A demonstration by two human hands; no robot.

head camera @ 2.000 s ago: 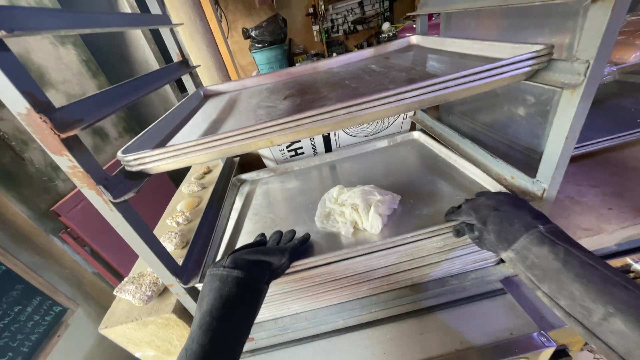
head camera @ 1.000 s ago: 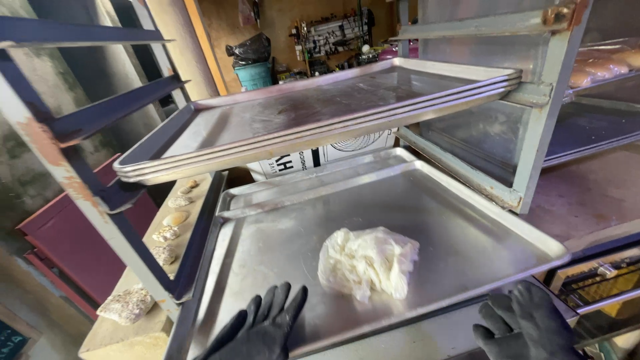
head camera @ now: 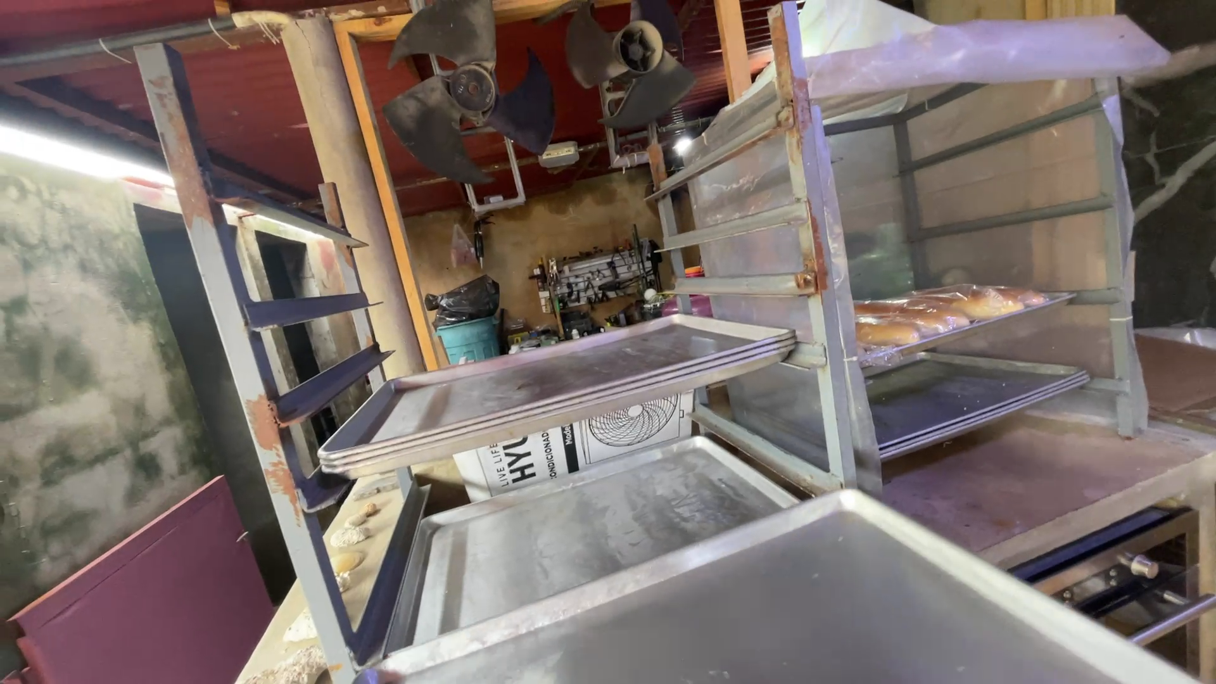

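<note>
Neither of my hands shows in the head view now. A bare metal baking tray [head camera: 760,608] fills the bottom of the view, cut off by the lower edge, its far rim raised and tilted. Behind it another metal tray [head camera: 589,532] lies in the lower part of the metal rack [head camera: 233,313]. Above that, a stack of several trays [head camera: 570,385] rests across the rack's side rails. What touches the front tray's near side is out of view.
At the right, a second rack with a plastic cover [head camera: 969,57] holds bagged bread rolls [head camera: 931,313] and stacked trays [head camera: 978,399]. Shells [head camera: 347,560] line a ledge at the left. Large fan blades [head camera: 470,90] hang overhead. A printed carton [head camera: 570,446] stands behind the rack.
The front tray has come out toward me, uncovering the tray behind it. Both gloved hands and the crumpled whitish cloth or plastic have left view. The view has swung upward.
</note>
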